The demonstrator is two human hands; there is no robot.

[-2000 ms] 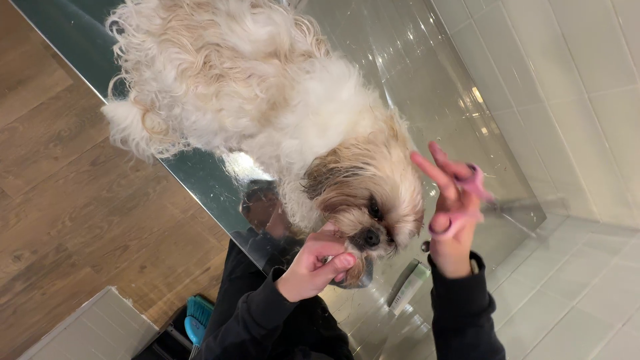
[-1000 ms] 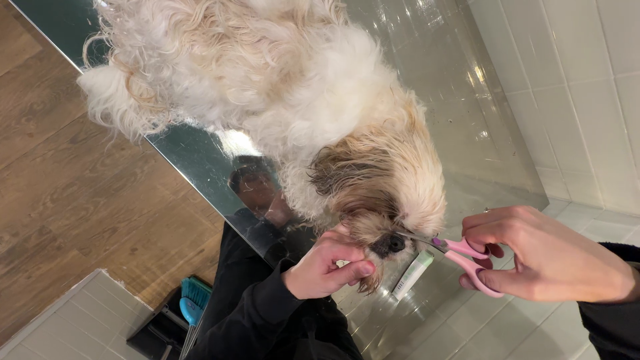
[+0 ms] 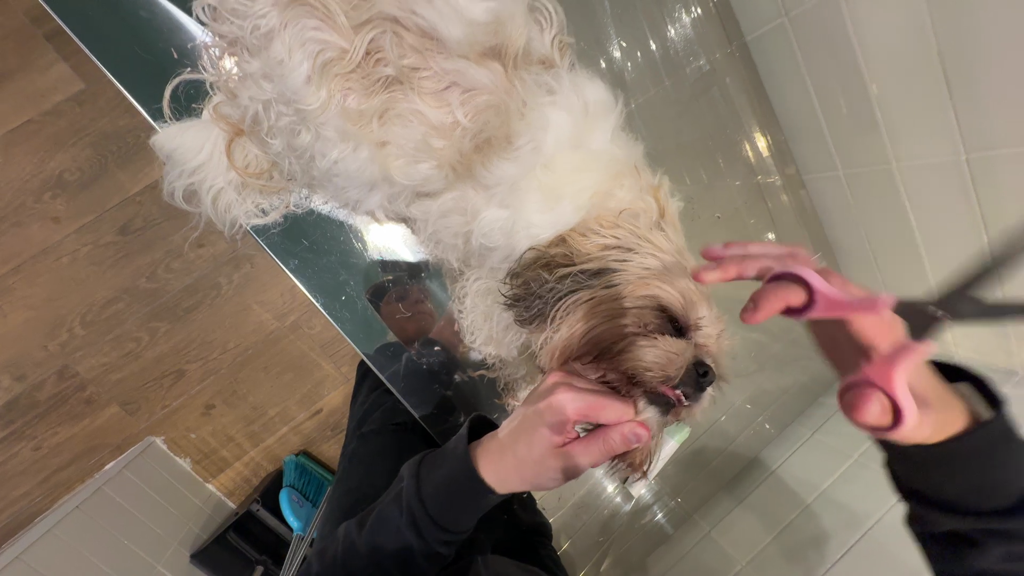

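Note:
A long-haired white and tan dog [image 3: 512, 184] is on a glossy glass-like surface [image 3: 320, 264], its head toward the lower right and its mouth slightly parted. My left hand [image 3: 564, 432] grips the hair under its chin, thumb and fingers pinched together. To the right of the dog's head, my right hand [image 3: 848, 336] is raised with its fingers spread. Pink-handled scissors [image 3: 864, 308] hang on its thumb and a finger, their blurred dark blades spread and pointing right, away from the dog.
A turquoise brush [image 3: 298, 500] lies with a black dustpan [image 3: 248, 536] at the lower left, beside the wooden floor [image 3: 144, 320]. Pale wall tiles [image 3: 896, 120] rise along the right. Behind the dog's chin lies a green and white object [image 3: 668, 456], partly hidden.
My right hand has drawn back from the dog's muzzle, and the scissors' blades have swung from pointing at the muzzle to pointing away. My left hand stays at the chin hair.

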